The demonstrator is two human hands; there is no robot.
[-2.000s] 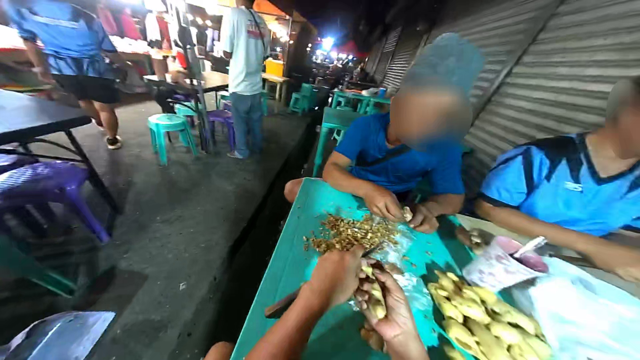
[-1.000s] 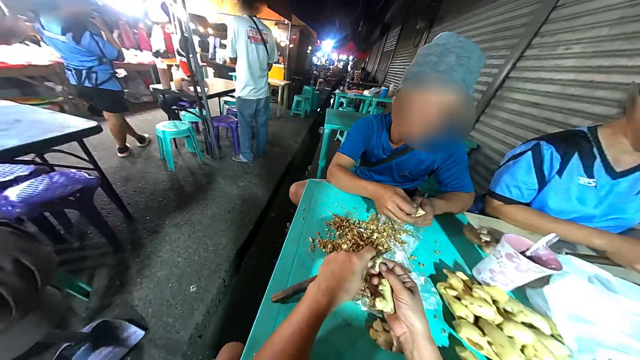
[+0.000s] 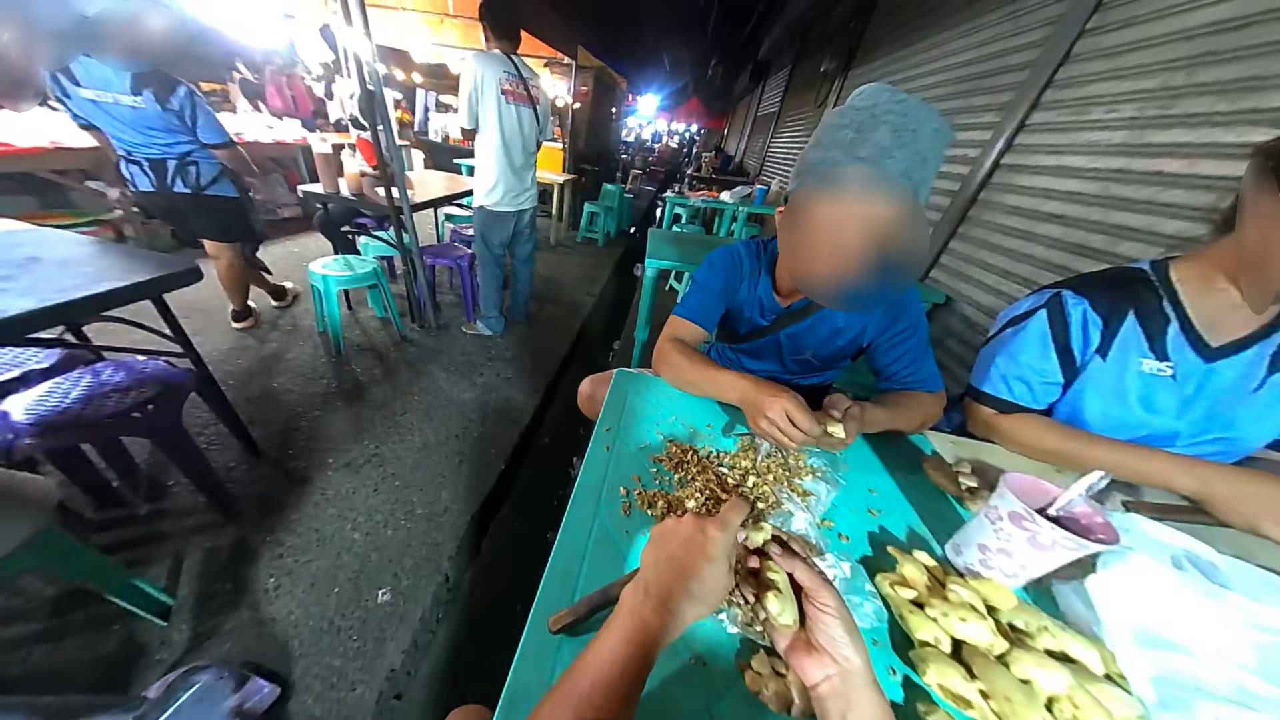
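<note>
My right hand (image 3: 815, 625) is closed around a partly peeled ginger root (image 3: 777, 595), its pale flesh showing. Against the root's upper end, my left hand (image 3: 690, 560) is curled; whether it holds a small tool is hidden. Brown peelings (image 3: 710, 480) lie heaped just beyond both hands on the green table (image 3: 628, 430), partly over clear plastic. Unpeeled ginger (image 3: 775, 682) sits below my right hand. A brown handle-like piece (image 3: 590, 603) lies beside my left wrist. Peeled ginger (image 3: 1000, 640) is piled at the lower right.
Across the table a person in blue (image 3: 810, 330) holds a pale piece in both hands. Another person (image 3: 1130, 350) sits at the right, near a flowered cup (image 3: 1030, 530) and a white plastic bag (image 3: 1185, 610). Stools (image 3: 350, 285) and a dark table (image 3: 90, 270) stand left.
The person in the blue top and black shorts at the far left has turned and shifted position. Both my hands remain at the ginger root beside the peelings.
</note>
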